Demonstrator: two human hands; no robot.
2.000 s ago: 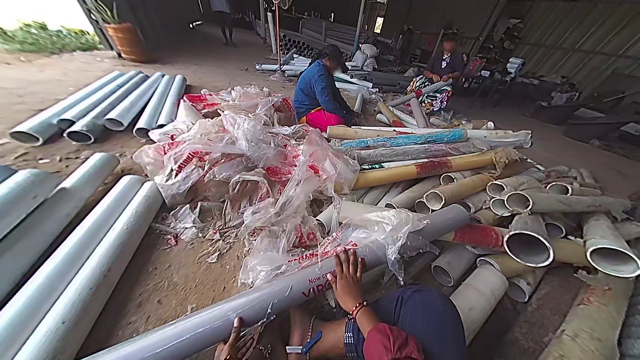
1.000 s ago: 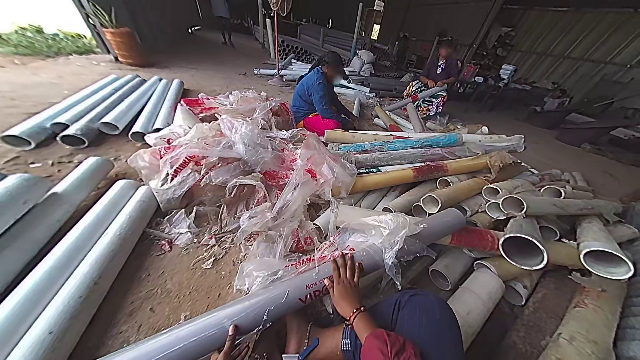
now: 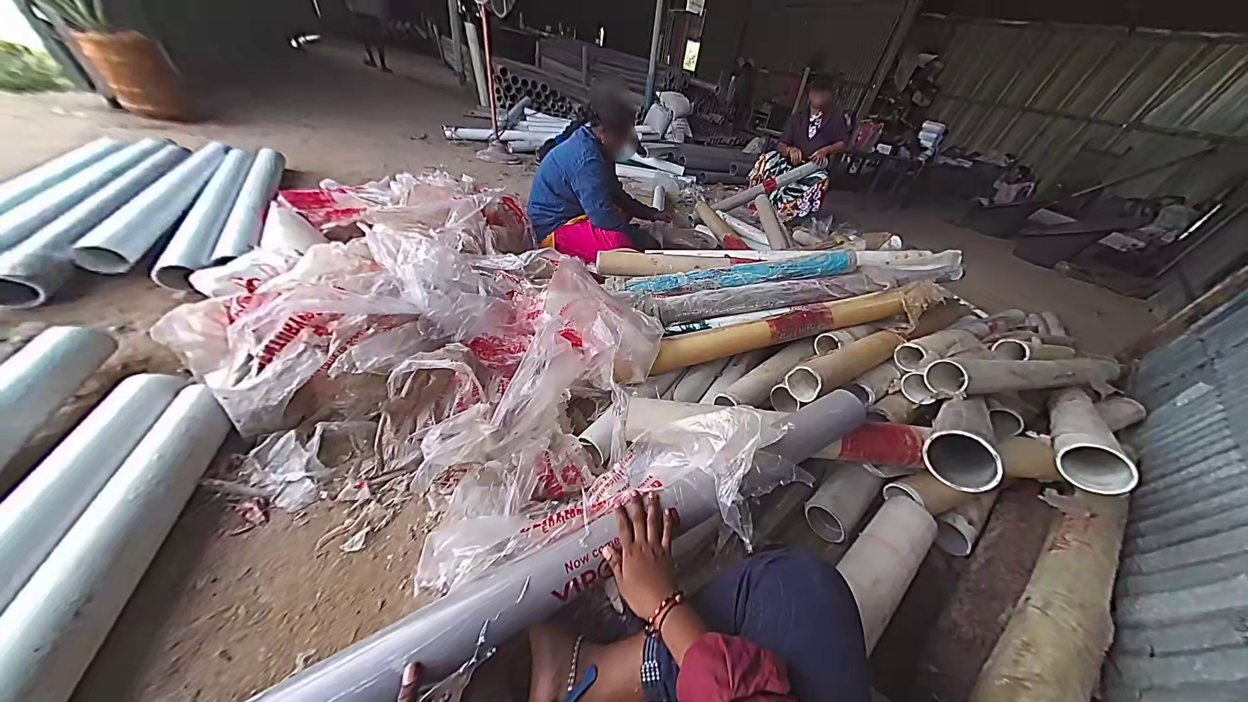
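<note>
A long grey plastic pipe (image 3: pixel 468 609) with red print lies slantwise before me, from the bottom edge up to the right. Crumpled clear plastic film (image 3: pixel 585 478) hangs around its upper part. My right hand (image 3: pixel 643 551) rests on the pipe with spread fingers, palm down, a beaded bracelet at its wrist. My left hand (image 3: pixel 409 678) is at the bottom edge, where only its fingertips show against the pipe's side; the rest is hidden. Whether those fingers grip is not plain.
A heap of clear and red-printed plastic film (image 3: pixel 390 292) lies beyond the pipe. Grey pipes (image 3: pixel 117 497) line the left ground. Used pipes (image 3: pixel 1024 375) are piled at right, beside a corrugated metal sheet (image 3: pixel 1185 507). Two seated people (image 3: pixel 585 185) (image 3: pixel 814 146) are farther back.
The view has turned slightly to the right. Both hands remain at the grey pipe, and nothing has plainly been taken hold of or let go.
</note>
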